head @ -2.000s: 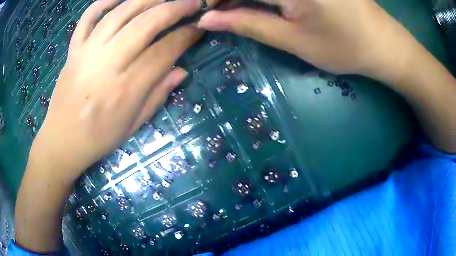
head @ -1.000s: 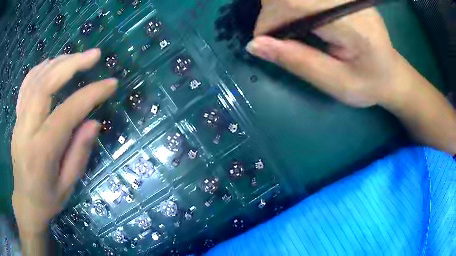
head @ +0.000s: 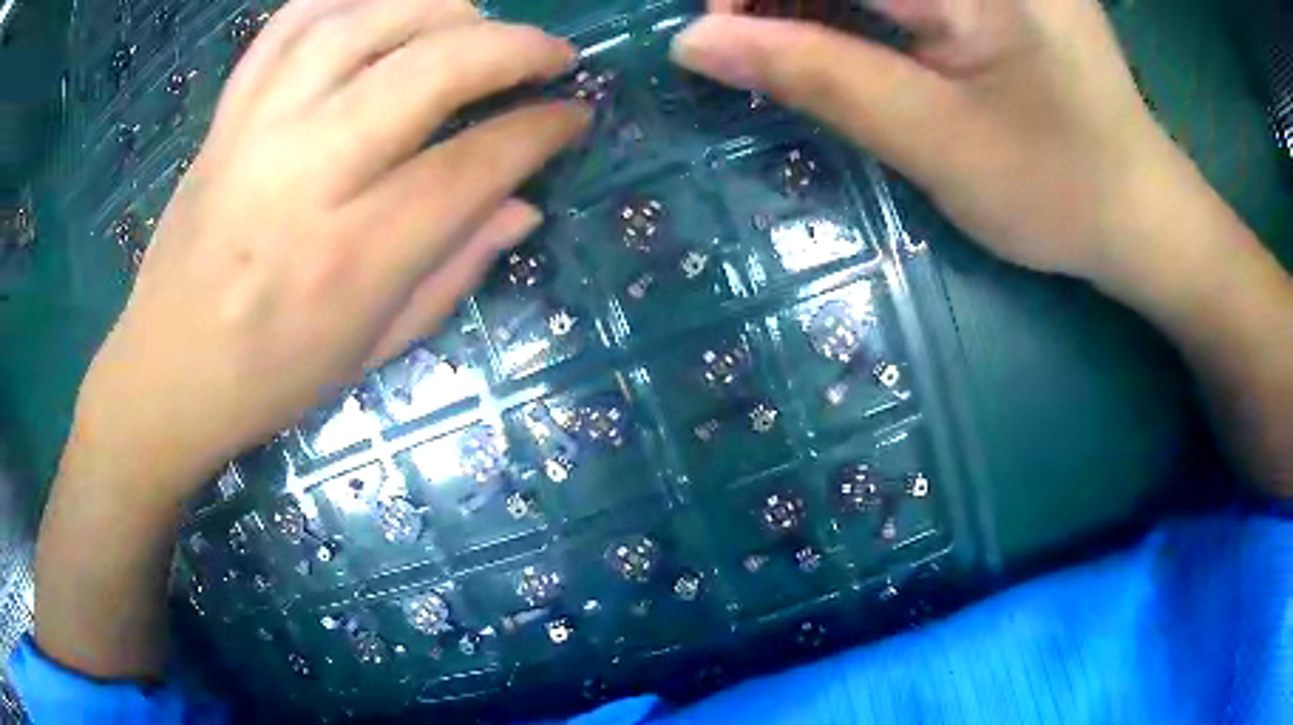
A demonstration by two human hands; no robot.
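A clear blister tray (head: 929, 425) lies in front of me, its pockets holding small flex circuit assemblies (head: 640, 220) with round dark ends, shiny dots and small pale square ends. My left hand (head: 305, 234) is over the left and upper part of the tray, fingers slightly bent and apart, nothing seen in it. My right hand (head: 978, 121) is at the top, its thumb tip over the tray's upper right part. Its fingers are cut off by the top edge, so what it holds is hidden.
A smooth dark green mat (head: 1078, 425) shows right of the tray. Greyer rows of filled pockets (head: 128, 85) are at the upper left. The blue sleeve and smock (head: 1106, 637) cross the bottom right. Strong glare covers the tray's middle.
Since one second ago, my left hand has moved right and up over the tray. My right hand has moved up; its dark tool is no longer visible. The tray appears farther right in view.
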